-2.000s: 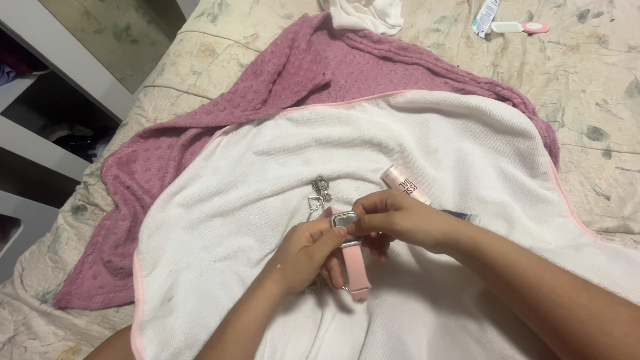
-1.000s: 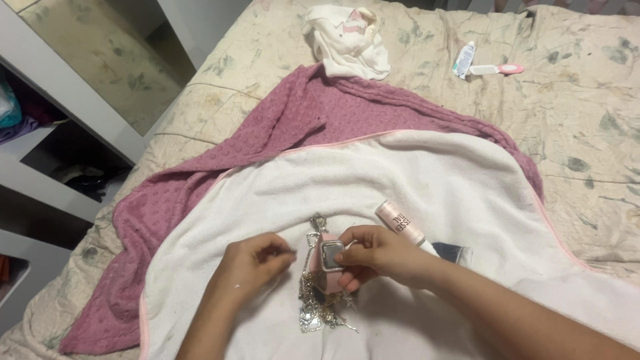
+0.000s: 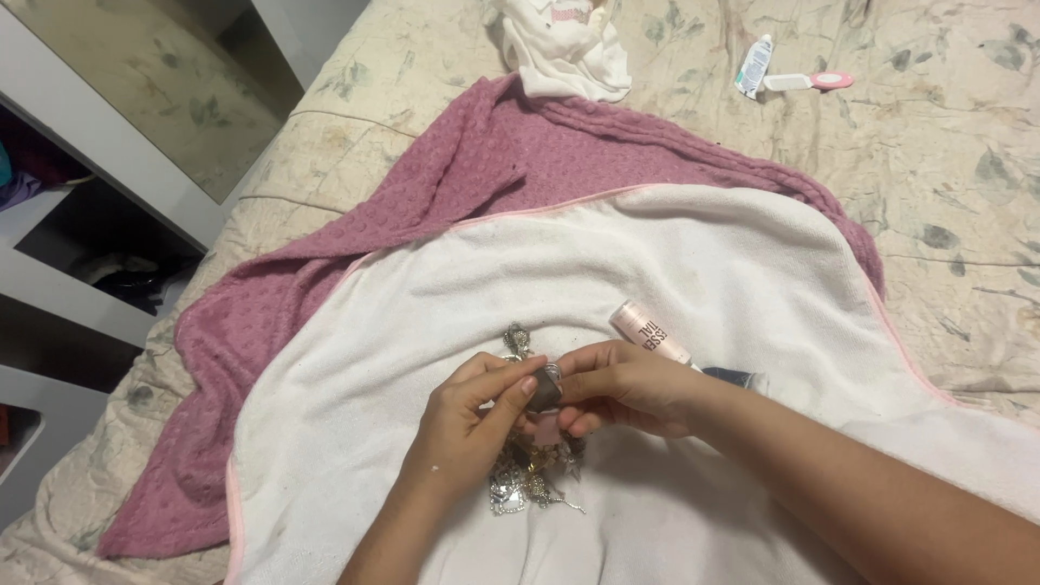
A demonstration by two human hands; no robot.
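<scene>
My left hand (image 3: 479, 406) and my right hand (image 3: 621, 386) meet over a white towel (image 3: 390, 341) with pink edging. Between their fingertips is a smartwatch (image 3: 549, 386), with a grey piece of cloth pressed on it by my left thumb and fingers. Part of its pink strap (image 3: 548, 429) shows beneath. My right fingers grip the edge of the watch. Under and around the hands lies a pile of silver and gold-coloured jewelry (image 3: 520, 483), partly hidden. A pale pink tube-shaped container (image 3: 650, 331) lies just beyond my right hand.
A dark item (image 3: 731, 377) lies beside my right wrist. A mauve blanket (image 3: 455, 175) is under the towel on the patterned bedspread (image 3: 934, 146). Farther back are a white cloth (image 3: 561, 49), a squeezed tube (image 3: 754, 67) and a pink-and-white handled tool (image 3: 812, 81). Shelving (image 3: 106, 146) stands at left.
My left hand, apart from the watch one second ago, has moved right to it and now presses the grey cloth on it. My right hand has kept hold of the watch.
</scene>
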